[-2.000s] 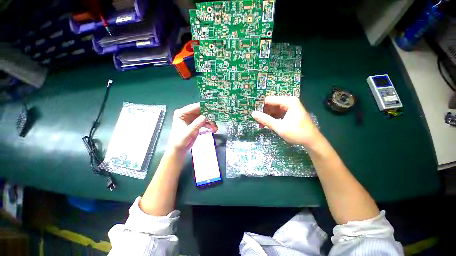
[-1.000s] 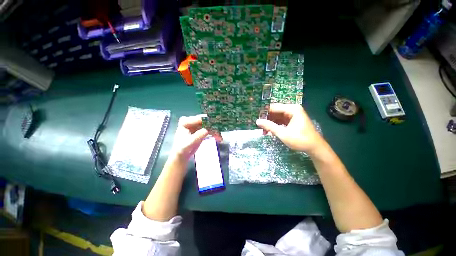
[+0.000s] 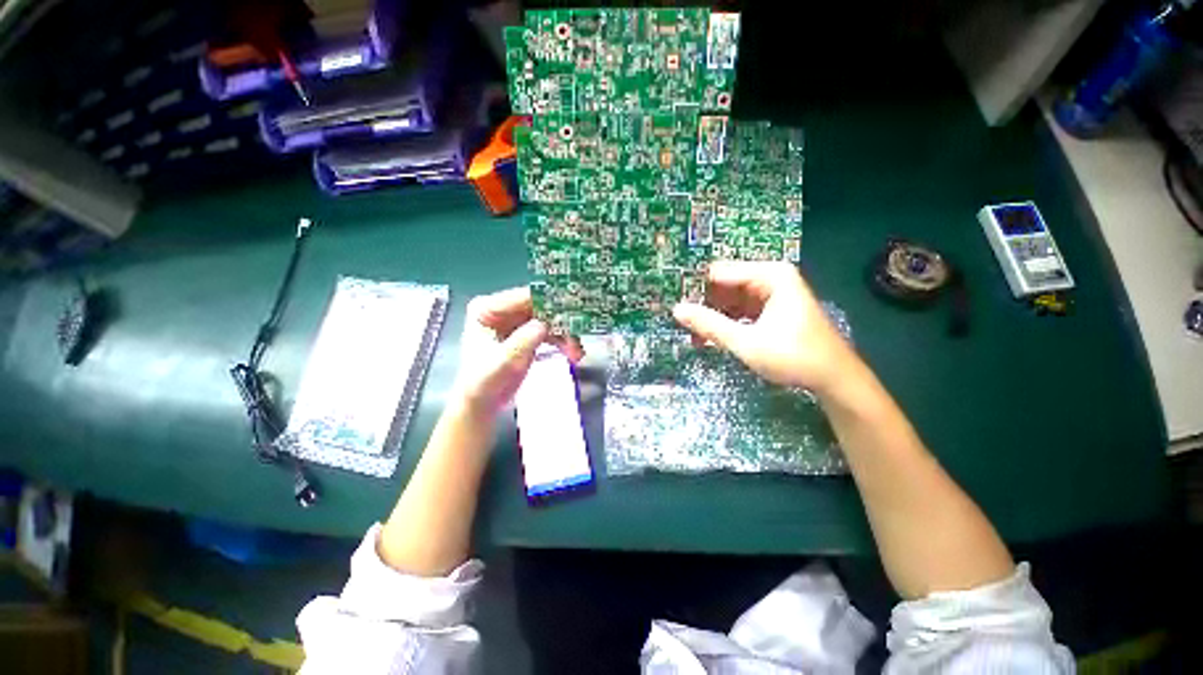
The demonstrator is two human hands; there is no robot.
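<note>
A large green PCB panel [image 3: 614, 172] is held up over the bench, its far edge close to the top of the picture. My left hand [image 3: 501, 353] grips its near left corner and my right hand [image 3: 759, 323] grips its near right corner, thumbs on the face towards me. Another green board [image 3: 761, 185] lies behind it, partly hidden. Bubble wrap [image 3: 719, 415] over green boards lies below the panel, between my forearms. A smartphone [image 3: 553, 429] with a white screen lies beside the wrap, close to my left hand.
A white item in bubble wrap [image 3: 366, 376] and a black cable [image 3: 271, 330] lie left. Purple trays [image 3: 383, 119] and an orange tool [image 3: 493, 169] stand behind. A tape measure [image 3: 912, 269] and a handheld meter [image 3: 1025, 251] lie right. A blue bottle [image 3: 1102, 86] is back right.
The panel first tilted more upright and looked darker, then leaned back so its face is bright again. Both hands keep their grip. The whole view has shifted slightly.
</note>
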